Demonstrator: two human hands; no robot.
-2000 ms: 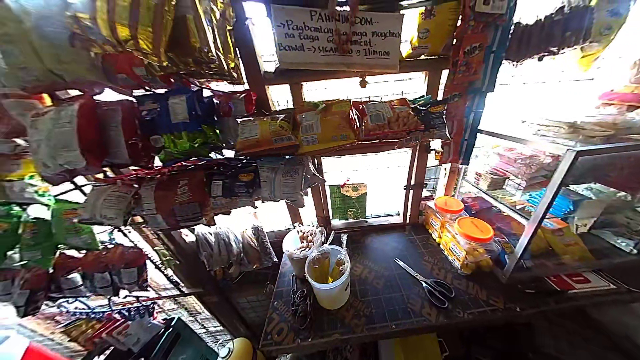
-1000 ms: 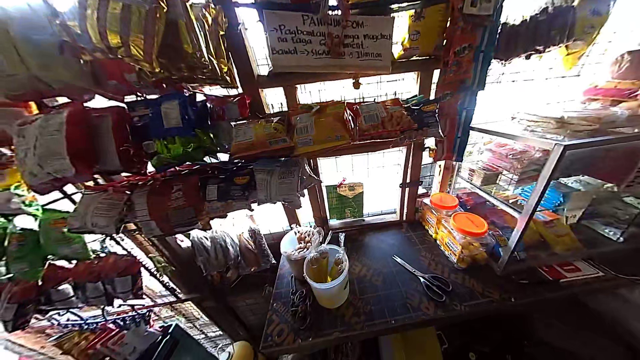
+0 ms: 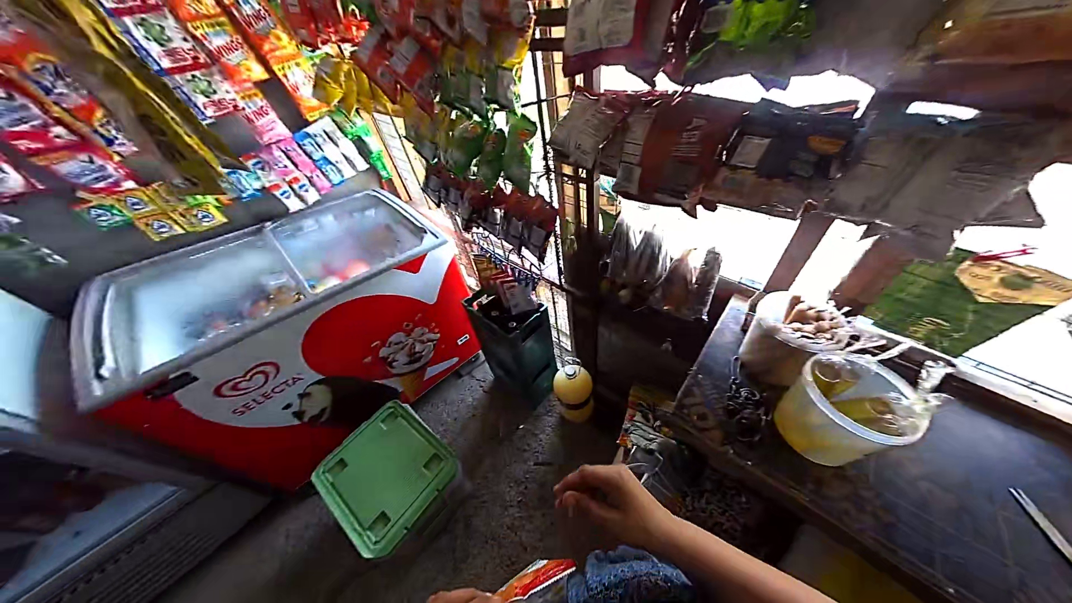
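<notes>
My right hand (image 3: 610, 504) is raised above the floor at the lower middle, its fingers loosely bent and nothing visible in them. At the bottom edge only a small part of my left hand (image 3: 463, 595) shows, closed at the corner of a red and orange packet (image 3: 540, 578); the rest is out of view. Blue patterned cloth (image 3: 628, 576) lies between the packet and my right forearm. Left of my right hand stands a green-lidded plastic bin (image 3: 389, 477).
A red and white chest freezer (image 3: 352, 335) stands left, a dark green crate (image 3: 512, 347) and a yellow bottle (image 3: 574, 389) beyond. On the dark table (image 3: 946, 502) at right are a clear plastic tub (image 3: 846, 419), a white tub (image 3: 766, 347) and part of scissors (image 3: 1041, 523). Packets hang above.
The view has swung far to the left, from the table to the freezer and floor. Both my hands and the red and orange packet have come into view.
</notes>
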